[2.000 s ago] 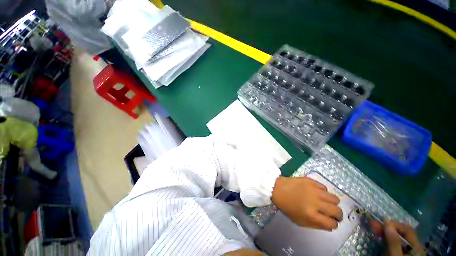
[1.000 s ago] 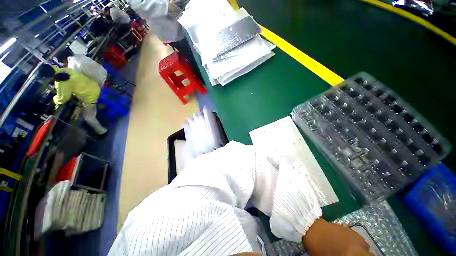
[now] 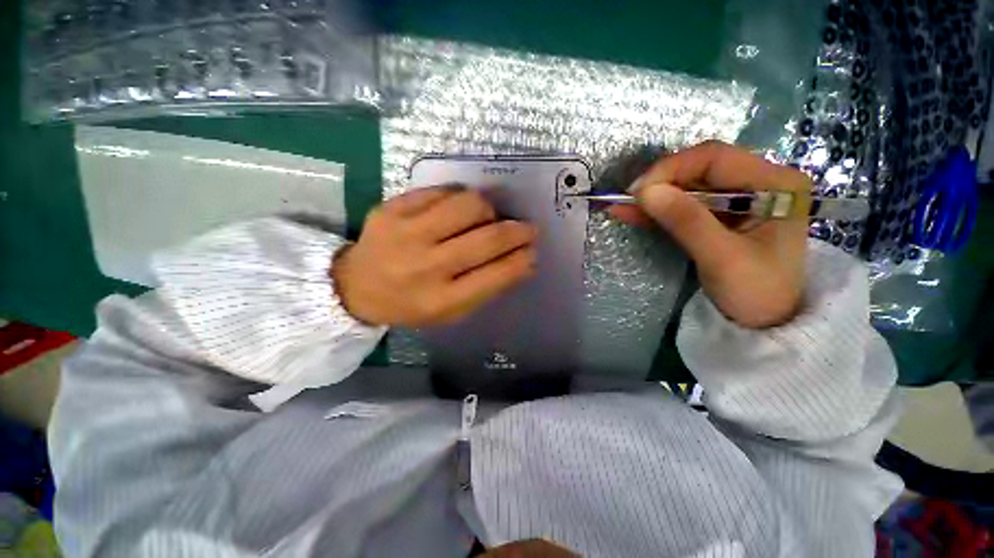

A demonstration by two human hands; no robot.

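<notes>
The grey tablet back cover [image 3: 507, 322] lies on the silvery bubble wrap [image 3: 480, 93], its camera spot at the upper right corner. My left hand [image 3: 441, 256] rests on the left part of the cover, fingers curled over it; I cannot tell if it grips the edge or anything under the fingers. My right hand [image 3: 725, 223] holds thin metal tweezers [image 3: 698, 199] with a pale band, level from the right. Their tips touch or hover at the camera area. Any small part at the tips is too small to tell.
A white sheet [image 3: 207, 202] lies at the left. A clear blister tray [image 3: 196, 60] is at the upper left. A clear bag of black ring stickers [image 3: 861, 98] is at the right, with blue loops [image 3: 946, 202] on it.
The view has swung from the left side and aisle down to the bench. Both hands, the whole cover and the tweezers now show; the blue box and stacked bags are out of view.
</notes>
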